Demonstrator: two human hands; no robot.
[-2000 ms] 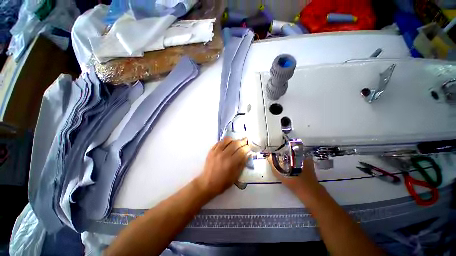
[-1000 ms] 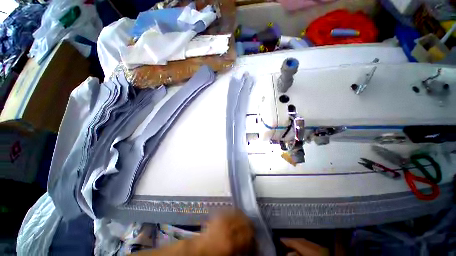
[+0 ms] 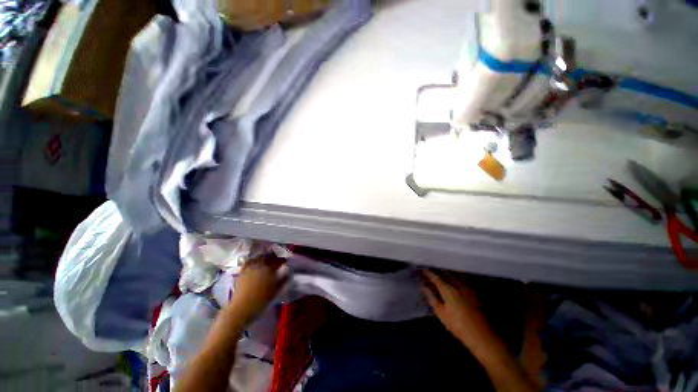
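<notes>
My left hand [image 3: 260, 285] holds one end of a grey-blue fabric strip [image 3: 360, 292] below the front edge of the table. My right hand [image 3: 451, 300] holds its other end, fingers on the cloth. The strip sags slightly between the hands, over my lap. The white sewing machine head [image 3: 497, 73] with a blue stripe stands above on the table. An orange-tan tab [image 3: 491, 166] is beside the presser foot. No cloth shows under the needle area. The image is somewhat blurred.
A bundle of grey-blue strips [image 3: 222, 145] lies at the table's left, overhanging the edge. Red-handled scissors [image 3: 677, 230] and small snips [image 3: 633, 199] lie at the right. A measuring tape strip [image 3: 383, 235] runs along the front edge. A white plastic bag [image 3: 84, 276] hangs at lower left.
The strip has moved off the table to below its front edge, now stretched between both hands. My hands have left the needle area. The view has tilted down toward the lap.
</notes>
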